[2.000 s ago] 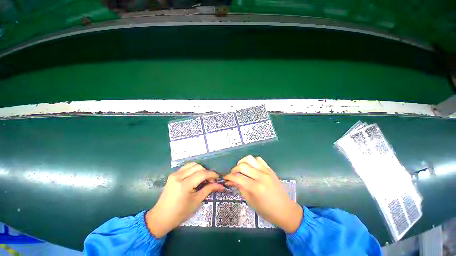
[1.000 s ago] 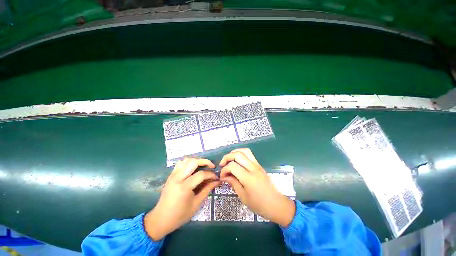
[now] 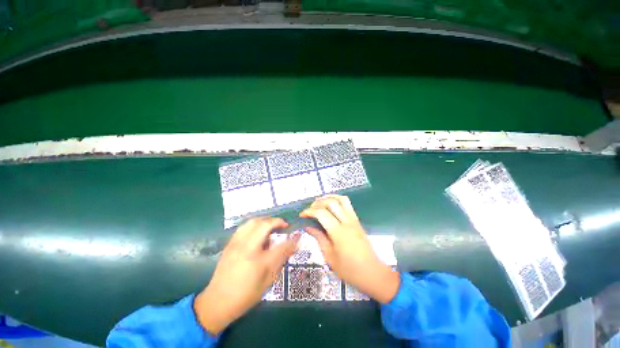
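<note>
A patterned sheet [image 3: 305,283] with dark speckled blocks lies on the green bench under both hands, its sides and upper part partly covered. My left hand [image 3: 246,268] is over its left part, fingers bent, fingertips near the sheet's upper edge. My right hand [image 3: 345,245] is over its right part, thumb and fingers curved towards the left hand. The fingertips of both hands are close together and blurred. Whether a small piece is between them cannot be told.
A second six-block sheet [image 3: 294,178] lies slanted beyond the hands, reaching the worn white strip [image 3: 170,143]. A fanned pile of sheets [image 3: 506,234] lies slanted at right. Beyond the strip is a lower green surface [image 3: 306,102]. Bright glare marks the bench left and right.
The fingertips have opened a little from their close pinch, and more of the sheet's upper middle shows. The pile and far sheet appear slightly further left in the view.
</note>
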